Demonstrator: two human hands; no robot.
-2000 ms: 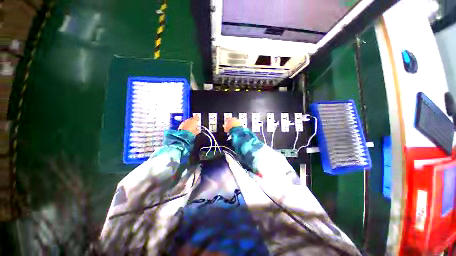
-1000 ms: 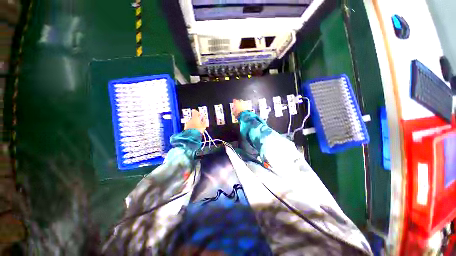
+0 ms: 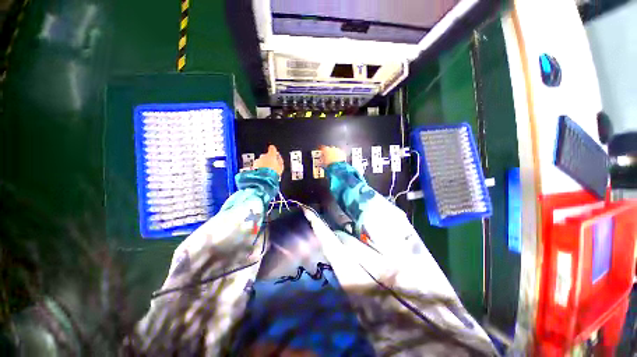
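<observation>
A row of pale upright sockets (image 3: 296, 165) sits on the black board (image 3: 265, 131). My left hand (image 3: 270, 161) is over the socket near the left end of the row and covers it. My right hand (image 3: 330, 156) is at a socket near the middle, partly covering it. Both hands are small and blurred, so I cannot tell whether they hold anything. Thin white cables (image 3: 418, 174) loop from the right-end sockets, and others lie below my left hand.
A blue tray (image 3: 139, 174) with rows of white pieces lies at the left, another blue tray (image 3: 482, 183) at the right. The test rack (image 3: 279, 66) stands behind the board. A white table with mouse (image 3: 550, 70), keyboard (image 3: 582, 156) and red bin (image 3: 564, 279) is far right.
The view has shifted. My left hand has moved a little along the sockets from the left end. My right hand stays near the middle of the row, also slightly further right than at first.
</observation>
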